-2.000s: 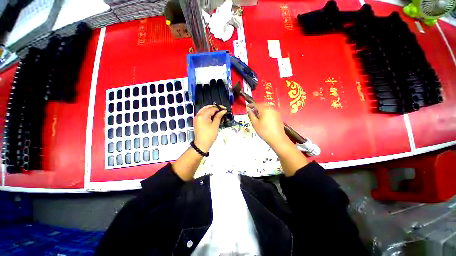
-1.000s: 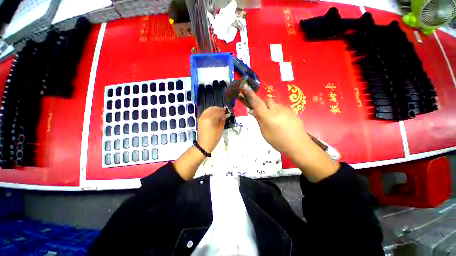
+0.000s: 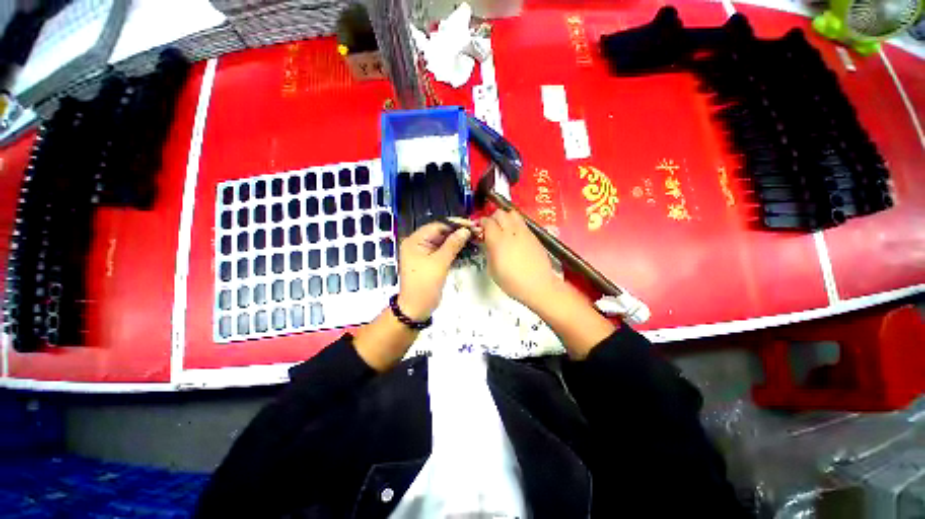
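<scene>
Several short black tubes lie side by side against the blue plastic bin, their near ends at my fingers. My left hand and my right hand meet at these ends, fingertips pinched together. A small dark piece shows between the fingertips, too small to identify. The hammer lies on the red sheet right of the bin, its head near the bin and its wrapped grip end toward the front edge. A speckled pale pad lies under my hands.
A white tray with rows of dark oval pieces is left of the bin. A dark tool lies beside the bin. Black tube stacks stand at far left and right. A grey post and white rag are behind.
One second ago my right hand held the hammer near its head above the tubes. The hammer now lies on the sheet, and my right hand has moved to my left fingertips.
</scene>
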